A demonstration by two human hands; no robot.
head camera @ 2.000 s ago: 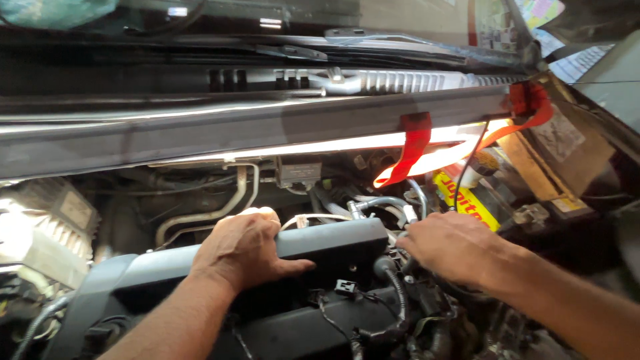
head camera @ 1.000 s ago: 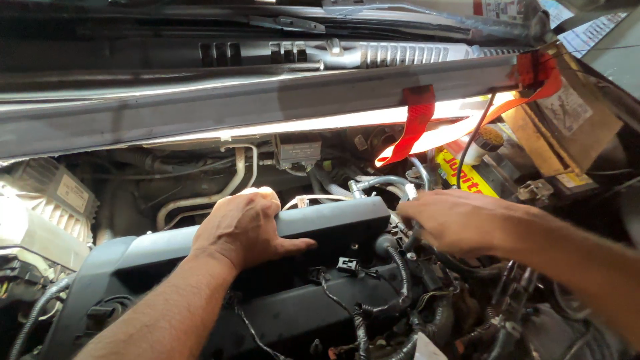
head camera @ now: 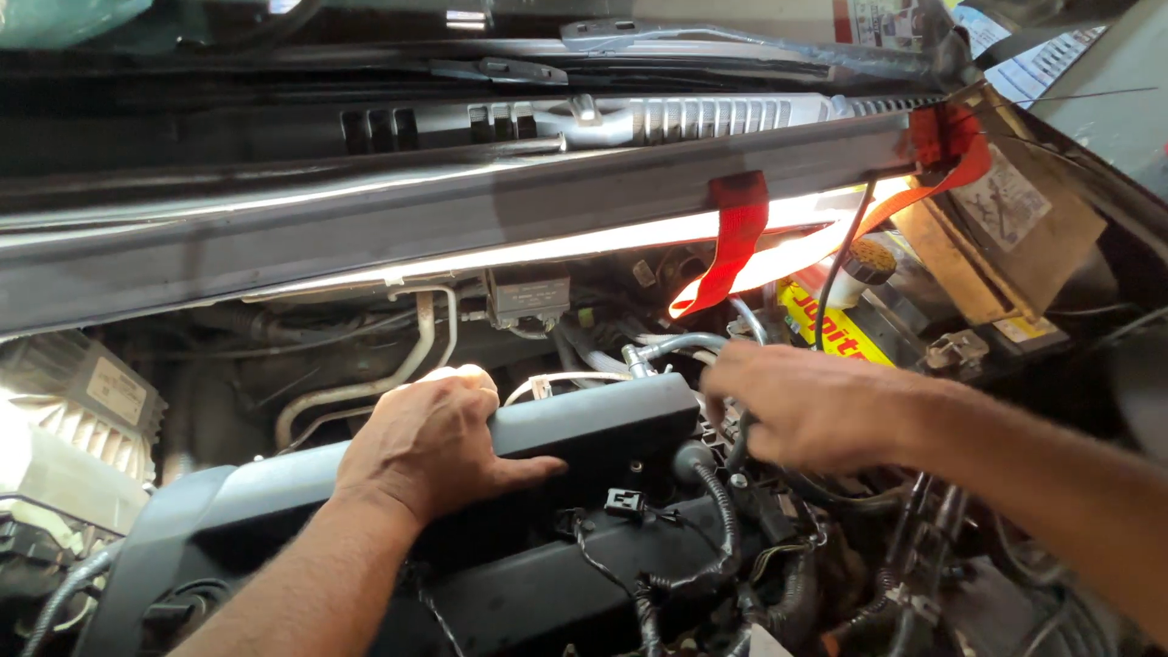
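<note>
My left hand (head camera: 429,438) lies over the top edge of a black plastic engine cover (head camera: 584,411), fingers bent behind it and thumb along its front face. My right hand (head camera: 785,401) is at the cover's right end, fingers curled down among hoses and wiring; its fingertips are partly hidden, so whether they hold something cannot be told. Just left of it, a hose with a metal fitting (head camera: 639,360) stands behind the cover. Below the cover's right end are a corrugated wiring conduit (head camera: 723,511) and a loose black electrical connector (head camera: 624,501).
A long grey bar with a lit work lamp (head camera: 547,246) crosses above the engine, with red straps (head camera: 739,228) hanging from it. Behind my right hand are a car battery with a yellow label (head camera: 826,324), a reservoir cap (head camera: 869,262) and cardboard (head camera: 1031,219). A metal pipe (head camera: 365,397) runs behind my left hand.
My left hand keeps its place on the engine cover. My right hand stays near the cover's right end, its fingers now lower over the hoses than one second ago.
</note>
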